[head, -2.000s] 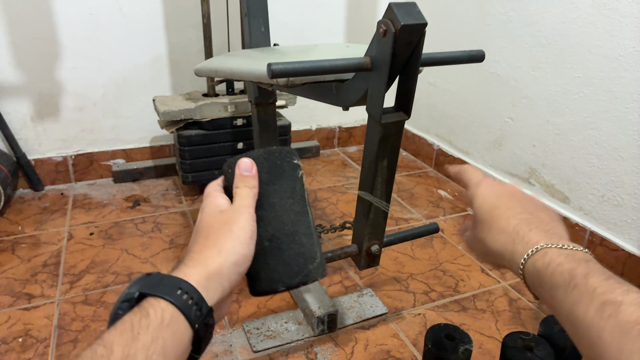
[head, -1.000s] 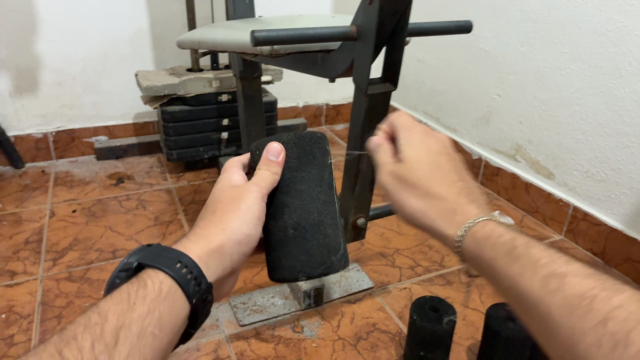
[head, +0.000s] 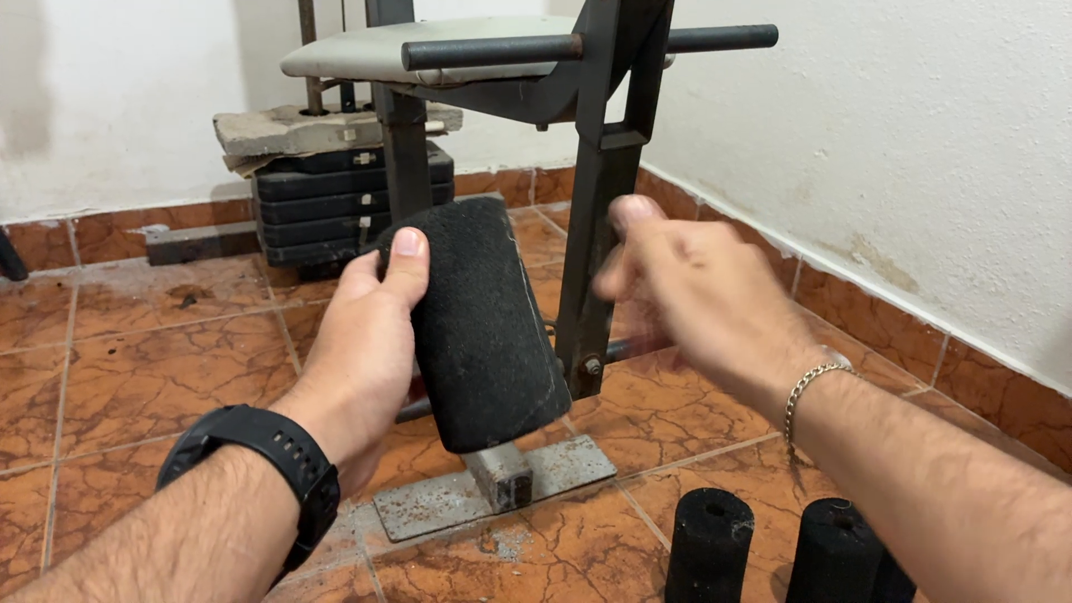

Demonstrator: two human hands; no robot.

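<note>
My left hand (head: 373, 335), with a black watch on its wrist, holds a black foam roller pad (head: 486, 327) tilted in front of the machine. A thin pale line runs along the pad's right side. My right hand (head: 678, 276), blurred and wearing a chain bracelet, is raised to the right of the pad, apart from it, in front of the upright; its fingers are bent, and whether they pinch something is not clear. Behind is the dark metal leg lever (head: 596, 251) of an exercise machine, with a bare upper bar (head: 494, 52) and a partly hidden lower bar.
Several black foam rollers (head: 712, 536) stand on the tiled floor at lower right. The machine's rusty foot plate (head: 578, 471) lies below the pad. Behind are a pale padded seat (head: 360, 52) and a weight stack (head: 318, 209). A white wall (head: 879, 151) rises at right.
My right hand has moved in from the right since the oldest frame, where its index finger was extended; its fingers are now bent. My left hand still holds the foam pad. The view has shifted slightly.
</note>
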